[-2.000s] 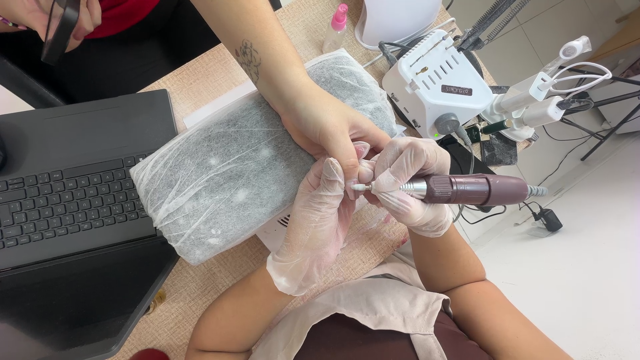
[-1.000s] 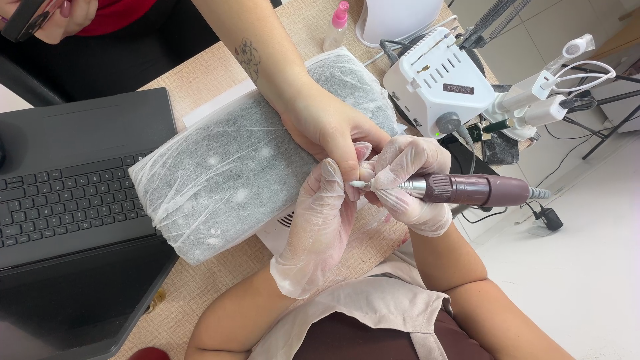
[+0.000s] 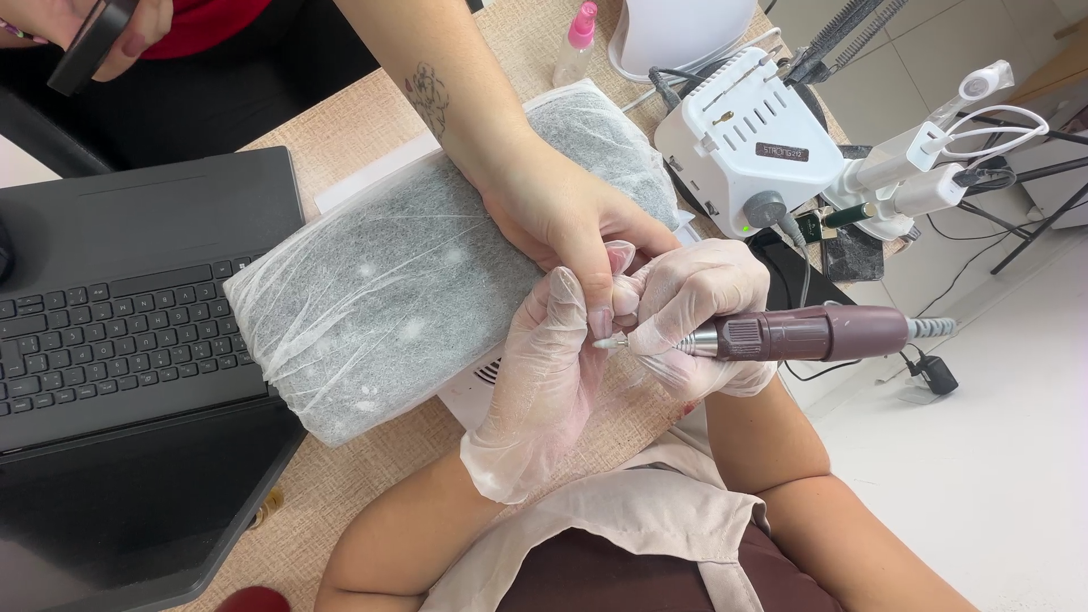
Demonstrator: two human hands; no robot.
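Note:
My gloved left hand (image 3: 548, 382) grips a finger of another person's hand (image 3: 565, 204), whose tattooed forearm lies across a dark cushion in a thin white cover (image 3: 399, 289). In my gloved right hand (image 3: 701, 314) is a brown electric nail drill handpiece (image 3: 812, 332), held nearly level. Its bit (image 3: 610, 342) is at the tip of a nail (image 3: 600, 323) on that hand; whether they touch cannot be told. The other person's remaining fingers are partly hidden behind my right hand.
An open laptop (image 3: 144, 221) lies left of the cushion. Beyond the cushion stand a pink-capped spray bottle (image 3: 575, 51) and a white drill control unit (image 3: 748, 144) with cables. A white power strip (image 3: 892, 178) with plugs is at the right. The other person holds a phone (image 3: 92, 42).
The other person's phone, at the upper left, has shifted slightly. My hands remain at the same finger, with the drill still in my right hand.

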